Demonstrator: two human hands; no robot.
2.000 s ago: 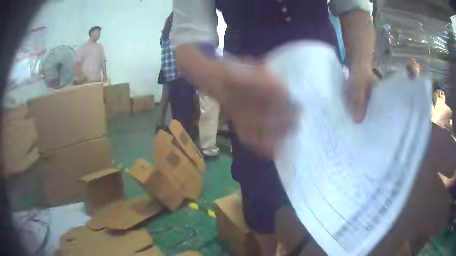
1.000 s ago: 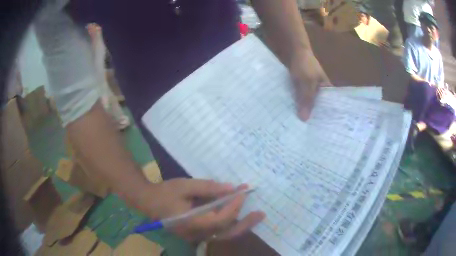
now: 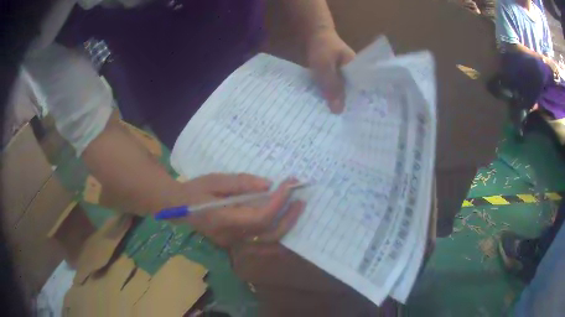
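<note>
Neither of my hands is in view. Nearest in front of me, a person in dark purple clothing holds printed paper forms (image 3: 310,161), several sheets with grid lines and handwriting. One of the person's hands grips the forms' top edge. The other hand holds a white pen (image 3: 223,202) with a blue end, its tip over the top sheet. The sheets' right edges are fanned and slightly curled.
Flat brown box blanks (image 3: 167,288) lie at lower left beside a large carton (image 3: 25,179). A brown board surface (image 3: 464,124) is behind the forms. The green floor has scraps and yellow-black tape (image 3: 508,199). Another person sits at upper right.
The forms were swung about and blurred, then lowered flat in front of me. The pen came into view over them. They have since shifted left and up, with more floor showing at right.
</note>
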